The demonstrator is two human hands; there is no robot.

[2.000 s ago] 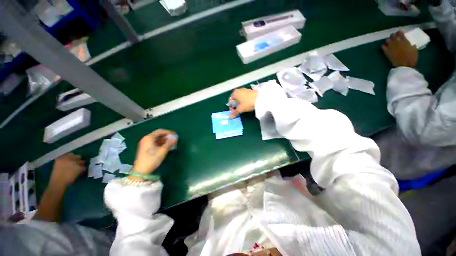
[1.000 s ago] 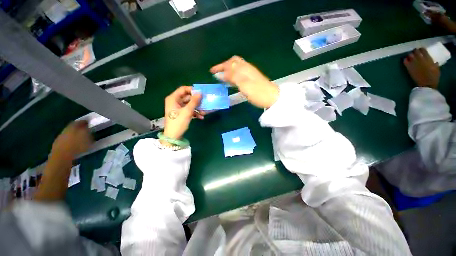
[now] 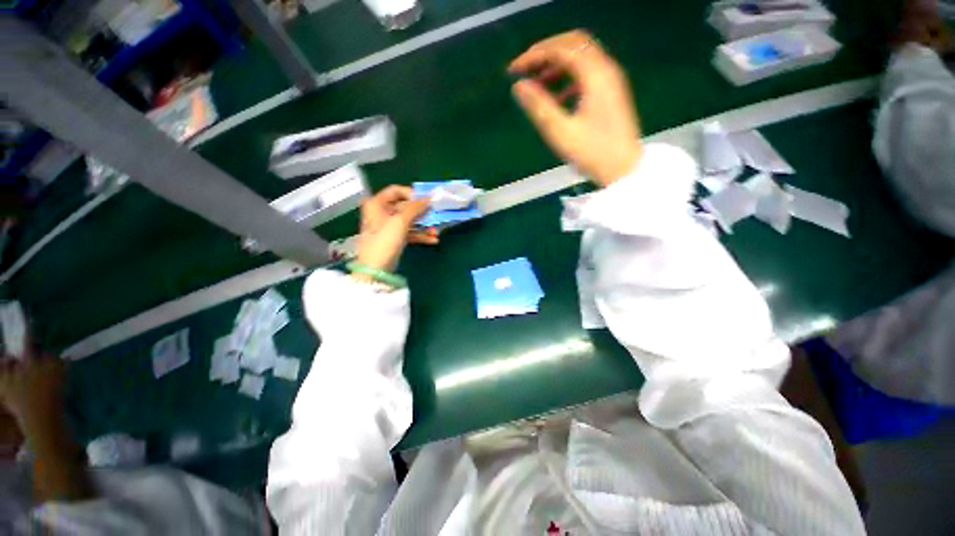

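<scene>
My left hand [image 3: 387, 225] holds a blue card [image 3: 452, 217] near the metal rail, with a small whitish piece [image 3: 452, 196] lying on top of the card. My right hand [image 3: 592, 99] is raised over the conveyor belt, fingers curled, thumb and forefinger apart, with nothing seen in it. A small stack of blue cards [image 3: 507, 288] lies on the green bench in front of me. A loose pile of folded white papers [image 3: 770, 199] lies at the right, partly hidden by my right sleeve. A scattered pile of small pale pieces [image 3: 251, 340] lies at the left.
An open white box [image 3: 319, 197] and a box with a dark slim item [image 3: 333, 147] stand on the belt beyond my left hand. Two more boxes [image 3: 777, 54] stand far right. A metal post [image 3: 168, 136] slants across the left. A neighbour's hand [image 3: 37, 387] is at far left.
My right hand has moved right and away over the belt. The whitish piece now lies on the held card. The left boxes have shifted right in view, and the left neighbour's hand has moved left.
</scene>
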